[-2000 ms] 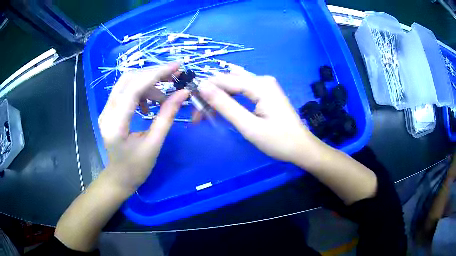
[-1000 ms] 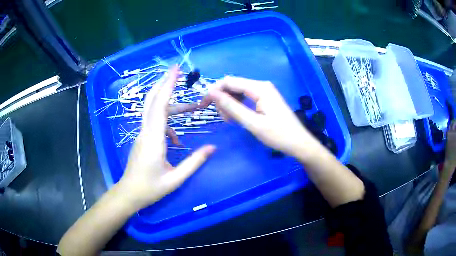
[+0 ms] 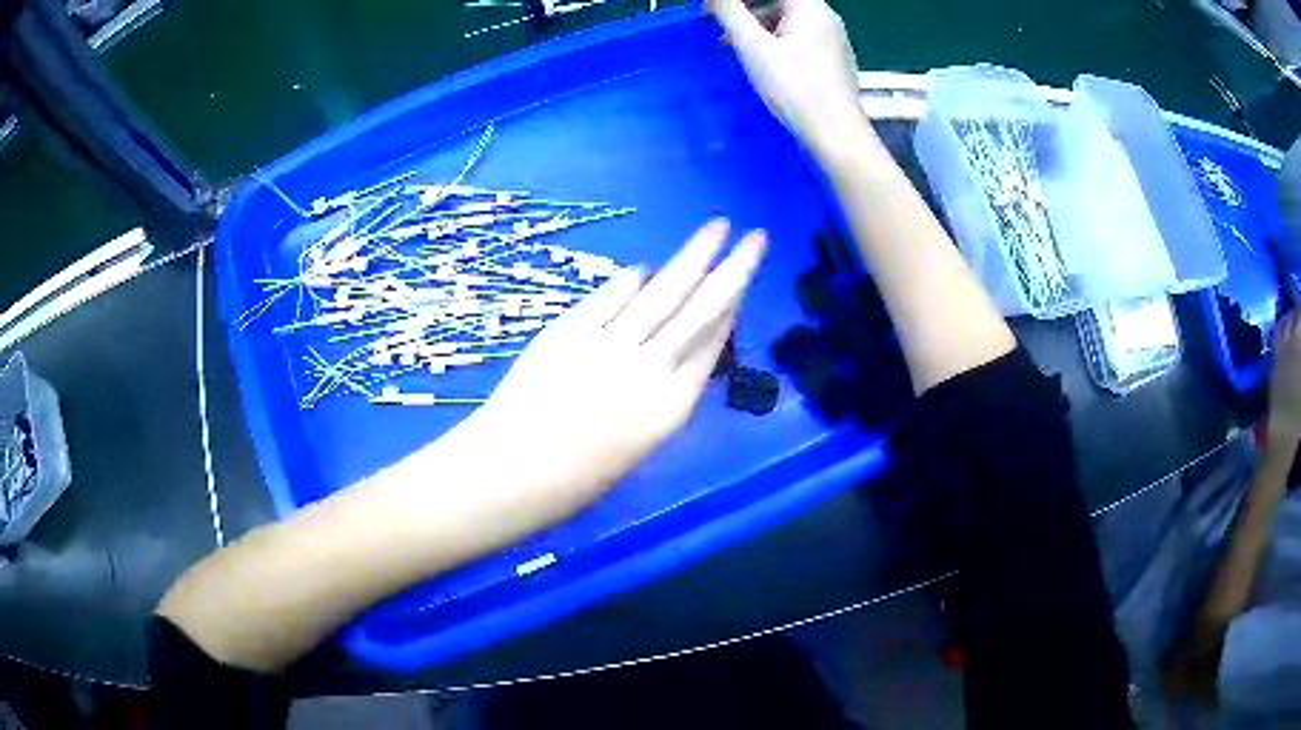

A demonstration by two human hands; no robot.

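Note:
The blue tray (image 3: 571, 590) holds a tangled pile of wire leads with pale bodies (image 3: 442, 271) on its left. Black housings (image 3: 835, 335) lie on its right, with one housing (image 3: 752, 389) a little apart. My left hand (image 3: 614, 374) reaches palm down over the tray beside that housing; its fingertips are spread, and what is under the palm is hidden. My right hand (image 3: 799, 57) is at the tray's far right corner, fingers curled and partly cut off by the top edge; whether it holds anything cannot be told. A small white sleeve (image 3: 535, 565) lies near the tray's front.
A clear plastic box with open lid (image 3: 1013, 214) stands right of the tray, a small clear box (image 3: 1131, 342) below it. A component bin (image 3: 26, 442) is far left. A second blue tray (image 3: 1241, 257) and a person's forearm (image 3: 1248, 528) are at right. A dark post stands at upper left.
My left hand has moved right across the tray towards the black housings. My right hand has moved from over the tray to its far right corner. The dark piece between the hands no longer shows there.

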